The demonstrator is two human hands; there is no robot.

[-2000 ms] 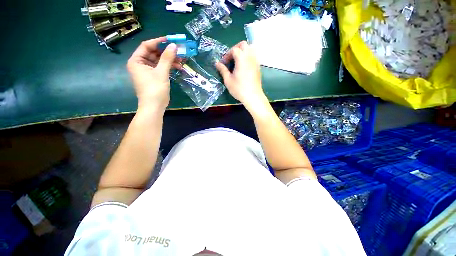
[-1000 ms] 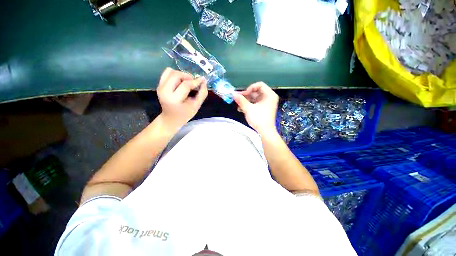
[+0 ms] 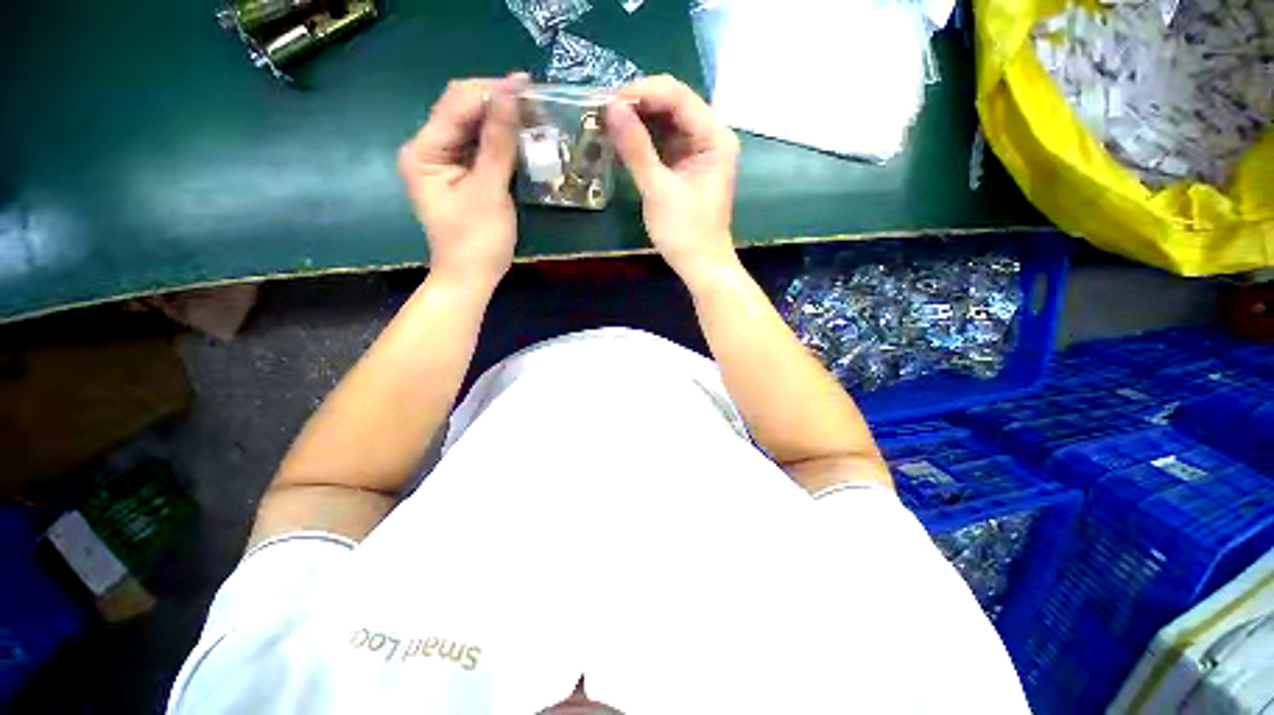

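A small clear zip-lock bag (image 3: 566, 150) is held upright over the green bench near its front edge. It holds a brassy metal latch and a white piece. My left hand (image 3: 468, 175) grips the bag's upper left corner between thumb and fingers. My right hand (image 3: 676, 168) grips its upper right corner the same way. The bag's top edge runs straight between the two hands. No blue piece can be made out in the bag.
Brassy latches (image 3: 301, 28) lie at the back left. Screw packs (image 3: 590, 62) lie just behind the bag. A stack of empty bags (image 3: 817, 77) is right of my hands. A yellow sack (image 3: 1020, 140) of white slips stands at the right. Blue crates (image 3: 1037, 328) stand below the bench.
The bag has moved up and is turned upright. The blue-filmed piece seen between my hands no longer shows. Both hands have moved forward to the bag's top corners.
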